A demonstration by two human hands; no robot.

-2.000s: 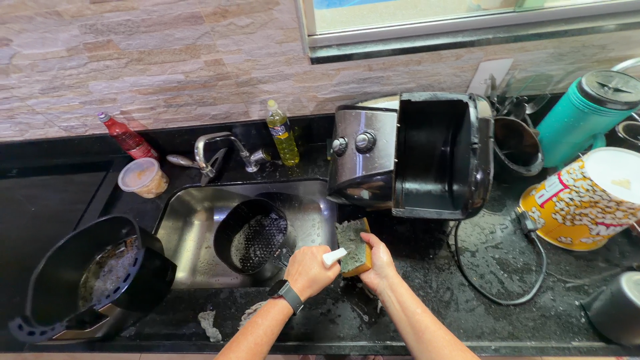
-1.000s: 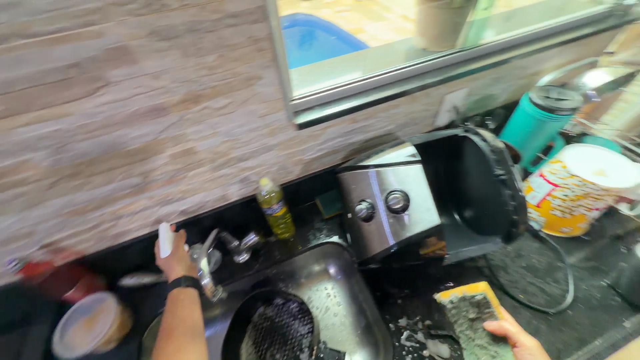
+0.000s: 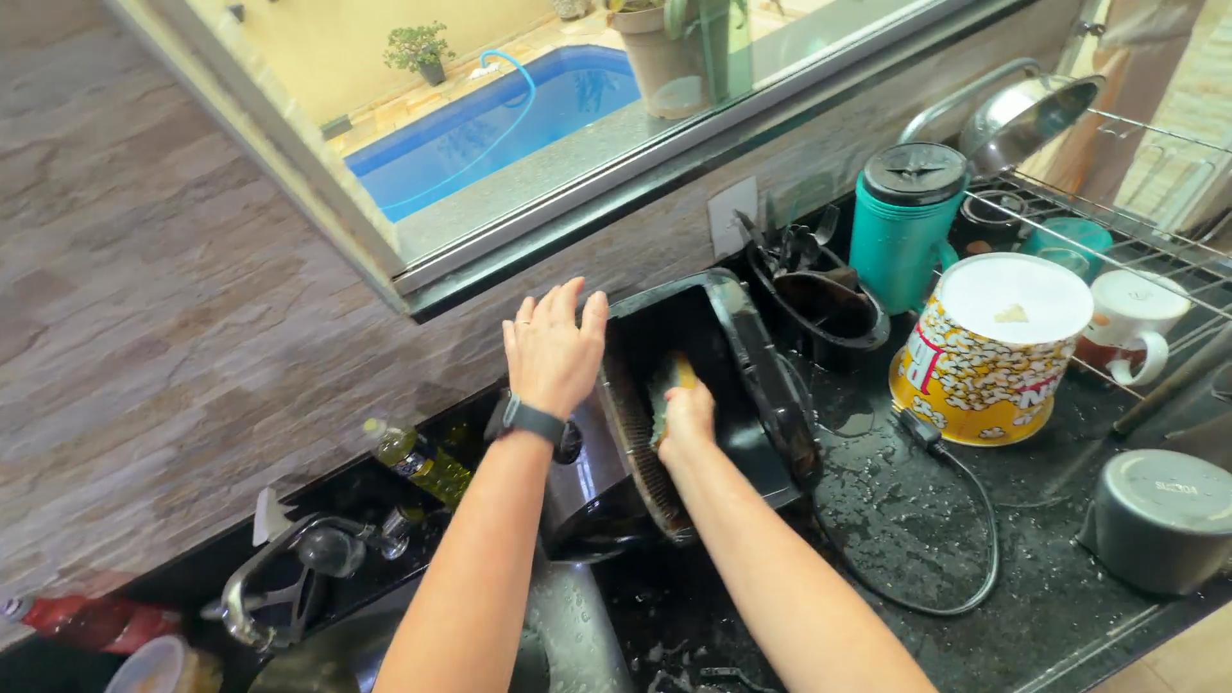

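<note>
An air fryer body [image 3: 760, 385] lies tipped on the counter, its dark cavity facing up toward me. My right hand [image 3: 688, 419] is inside the cavity and grips a yellow-and-green sponge [image 3: 671, 385] against the inner wall. On the upper left side of the appliance rests my left hand [image 3: 556, 351], fingers stretched and holding nothing, with a dark watch on the wrist. The control knobs are mostly hidden by my left wrist. Left of my forearm stands a bottle of yellow dish soap [image 3: 419, 462], near the chrome faucet [image 3: 241, 587].
To the right are a popcorn bucket [image 3: 996, 346], a teal jug [image 3: 905, 226], a cutlery holder [image 3: 818, 308], a power cord [image 3: 991, 539], a grey pot [image 3: 1160, 520] and a wire dish rack [image 3: 1174, 250]. A red bottle [image 3: 96, 621] is at far left, below the window frame.
My left hand has moved from the faucet area to the air fryer, and the white object it held is gone from it. My right hand has carried the sponge from the counter into the cavity.
</note>
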